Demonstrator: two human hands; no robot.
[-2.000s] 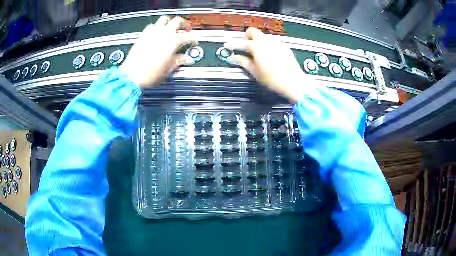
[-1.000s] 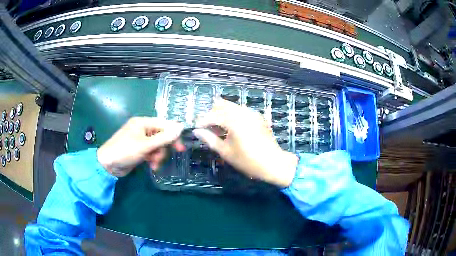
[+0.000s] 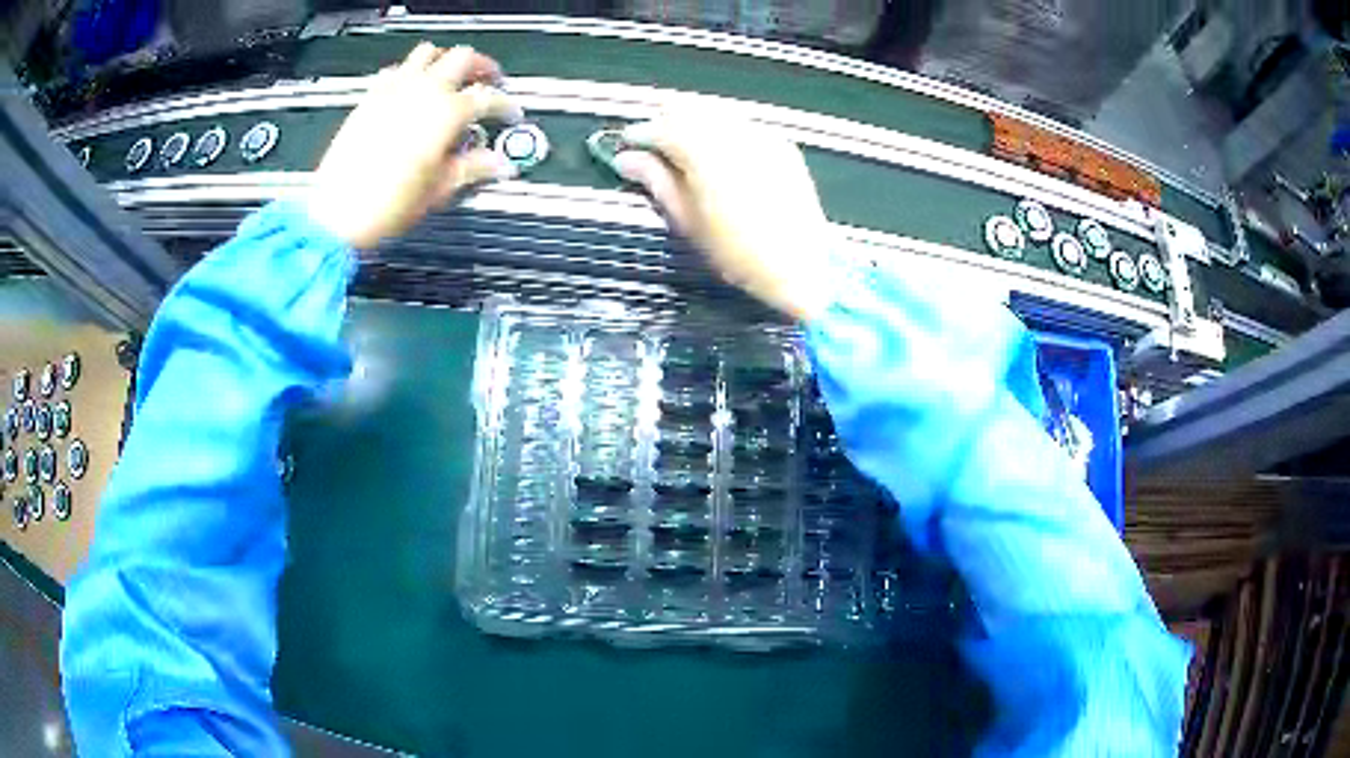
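My left hand (image 3: 422,145) is over the dark green conveyor belt (image 3: 888,197), its fingertips at a ringed round part (image 3: 521,145) lying face-up. Another disc edge shows partly under these fingers. My right hand (image 3: 726,185) holds a round part (image 3: 609,144) between thumb and fingers at the belt, a little to the right. The clear blister tray (image 3: 637,622) lies on the green bench below my hands, with dark parts in some pockets. My right sleeve hides its right side.
More ringed parts lie on the belt at left (image 3: 212,144) and right (image 3: 1069,252), near a metal bracket (image 3: 1184,282). A blue bin (image 3: 1099,400) with pale pieces is partly behind my right sleeve. Cardboard (image 3: 45,385) with discs is at left; an orange-brown strip (image 3: 1073,156) lies behind the belt.
Both hands have moved from over the tray up to the belt. The view has shifted, so the tray appears lower, and my right sleeve now covers part of it and the blue bin.
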